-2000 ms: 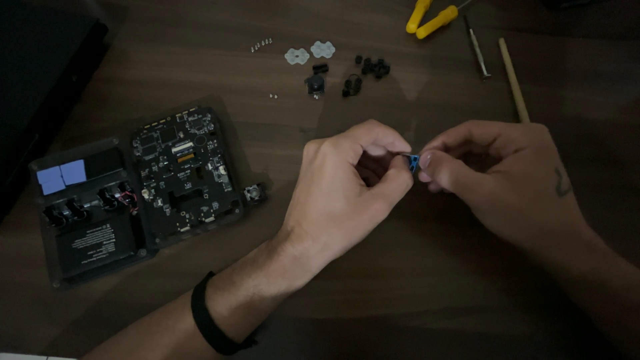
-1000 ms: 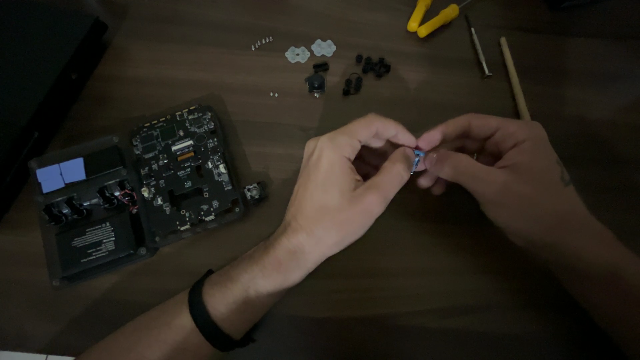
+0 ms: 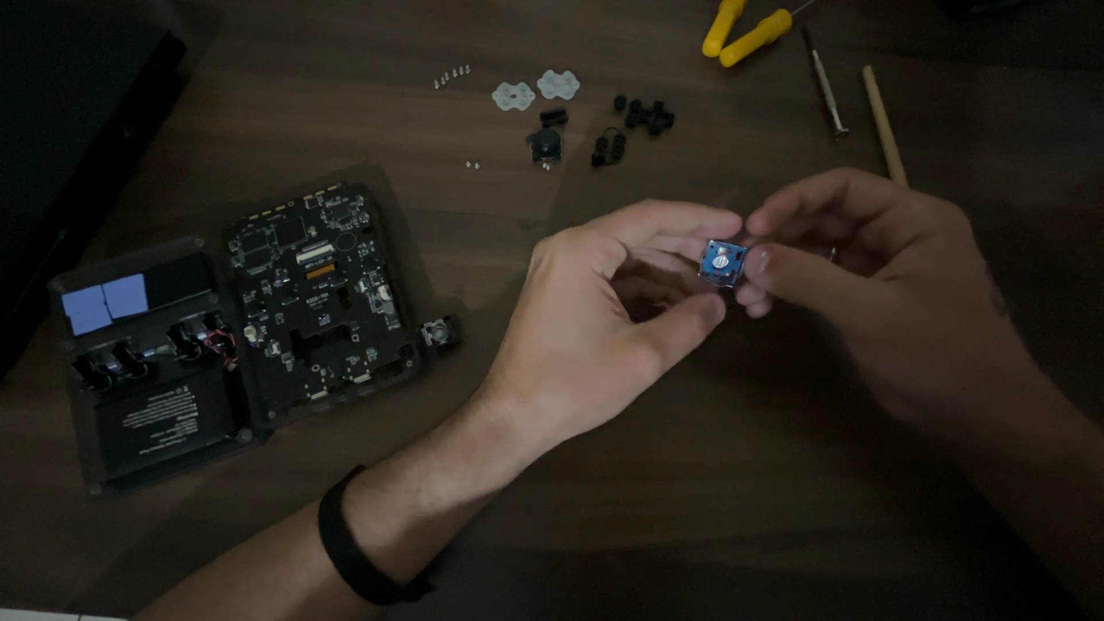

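A small blue joystick module with a pale round centre is held up between my hands. The thumb and fingertips of my right hand grip its right side. My left hand is curved around its left side, fingers and thumb apart; whether it touches the module is hard to tell. At the left lies an opened handheld game console, its circuit board exposed beside a back shell that holds a battery. Another joystick module rests at the board's right edge.
Beyond my hands lie small screws, translucent rubber pads, a black thumbstick module and black buttons. Yellow-handled tools, a small screwdriver and a wooden stick are at the upper right. A dark box stands upper left.
The blue module, largely covered by my fingers before, now shows its flat face. My left thumb has moved down and away from my right fingertips.
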